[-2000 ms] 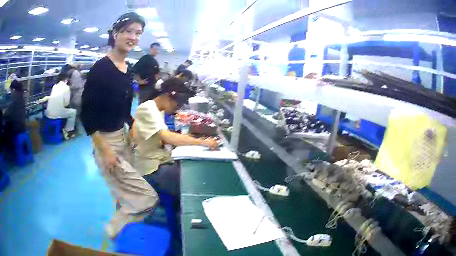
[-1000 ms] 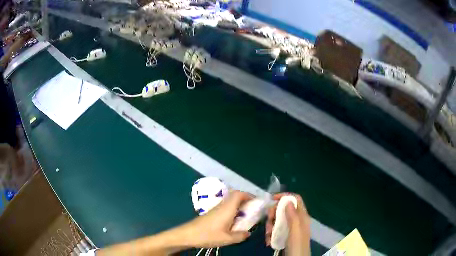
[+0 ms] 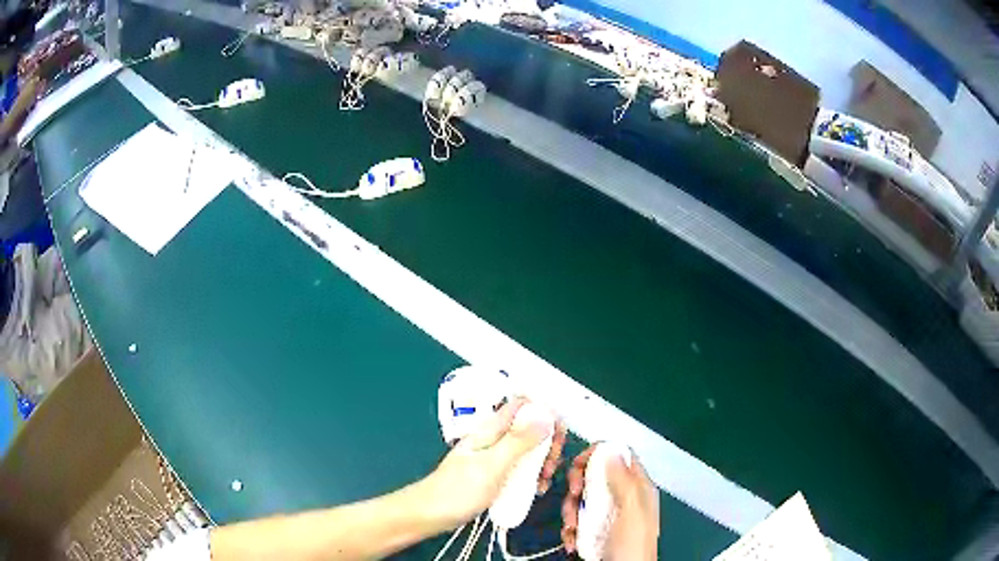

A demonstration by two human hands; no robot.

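Observation:
My left hand is shut on a white rounded unit, held tilted over the bench edge near the rail. Another white unit with blue marks shows just beyond its fingers; I cannot tell if the hand holds it too. Pale cords hang below. My right hand is shut on another white unit, close beside the left hand and apart from it. A single blue-marked unit with its cord lies on the green belt.
A long white rail divides bench and belt. White sheets lie on the bench at left, another paper at lower right. An open carton holds units at lower left. Grouped units sit on the far rail.
My view has turned down from the hall to bench and belt since two seconds ago. Since one second ago, a blurred clear piece between my hands is no longer visible, and the belt units appear further right.

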